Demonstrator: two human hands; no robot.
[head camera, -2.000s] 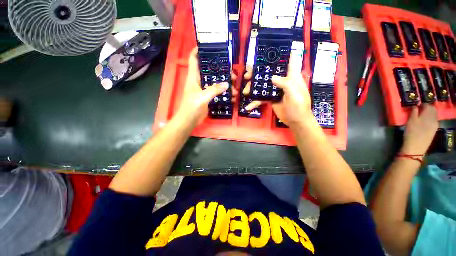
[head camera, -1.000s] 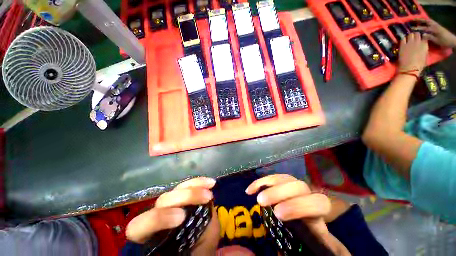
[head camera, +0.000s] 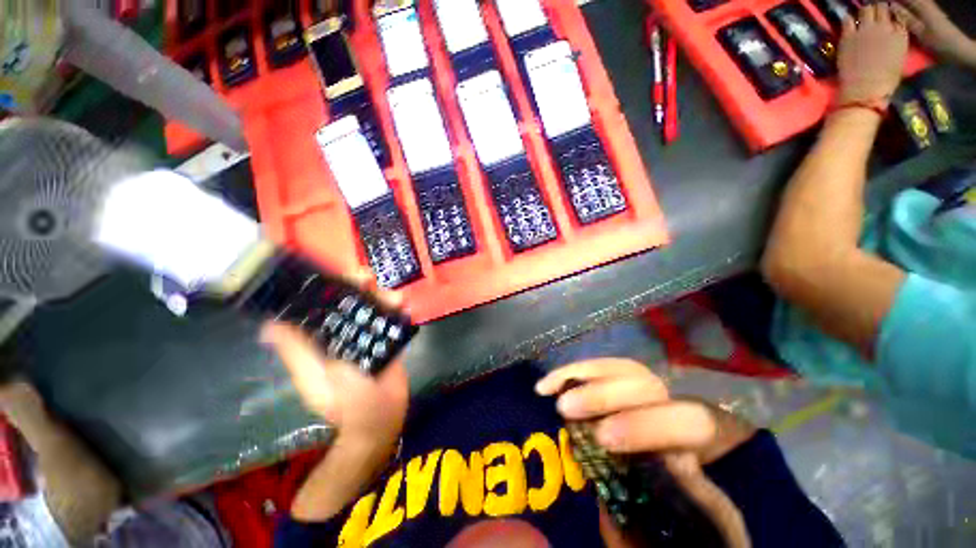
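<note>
My left hand (head camera: 348, 401) holds an open flip phone (head camera: 321, 308) over the bench edge, its keypad up and its white screen pointing to the upper left. My right hand (head camera: 642, 423) is close to my chest and holds a second flip phone (head camera: 615, 476), with part of its keypad showing; its screen cannot be seen. The red-orange phone tray (head camera: 503, 273) lies ahead with several open flip phones (head camera: 524, 203) in two rows, most with white screens. One phone at the back left has a dark screen.
A blurred fan (head camera: 43, 223) is at the left. Red pens (head camera: 670, 91) lie right of the tray. A second red tray (head camera: 765, 128) holds closed phones, with a neighbour's hands over it. Another person's arm (head camera: 59, 466) shows at the lower left.
My left hand has moved left and up from my chest, and its phone's white screen now shows. My right hand stays near my chest. The trays appear further left and higher in view.
</note>
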